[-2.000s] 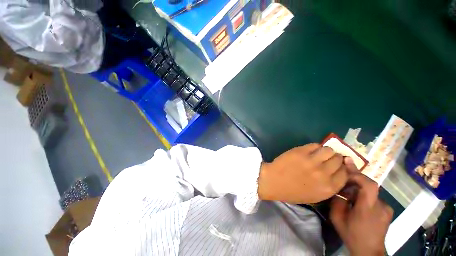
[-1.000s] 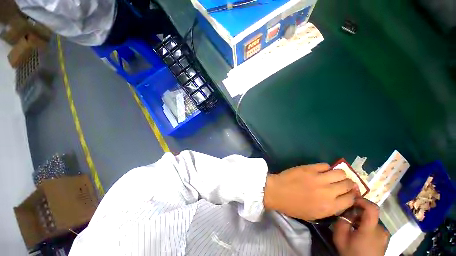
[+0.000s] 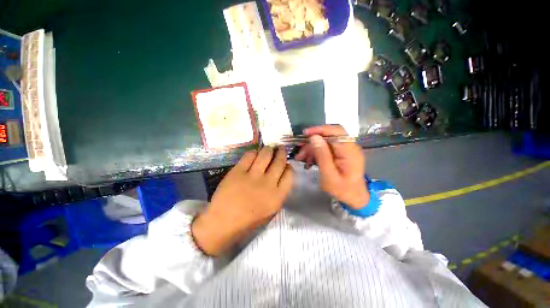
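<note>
My right hand (image 3: 339,168), with a bright blue wrist strap, holds thin metallic tweezers (image 3: 328,139) that point left. A small dark piece (image 3: 294,152), perhaps a housing, shows by its fingertips. My left hand (image 3: 250,195) is back up with curled fingers at the bench's near edge; what it holds, if anything, is hidden. The cream pad (image 3: 224,118) with its red-brown border lies just beyond it. The adhesive sheet (image 3: 268,99) with orange-pink marks lies right of the pad, its near end by both hands' fingertips.
A blue-purple bin (image 3: 307,41) of tan scraps stands beyond the sheet. A plain white strip (image 3: 341,105) lies at right. Many small black housings (image 3: 405,103) stand far right. Stacked sheets (image 3: 43,105) lean on the blue unit (image 3: 9,114) at left. Floor and boxes show lower right.
The view has swung round, so the housings now show at right and the blue unit at the left edge. The hands are slightly apart, and the tweezers show clearly in my right hand.
</note>
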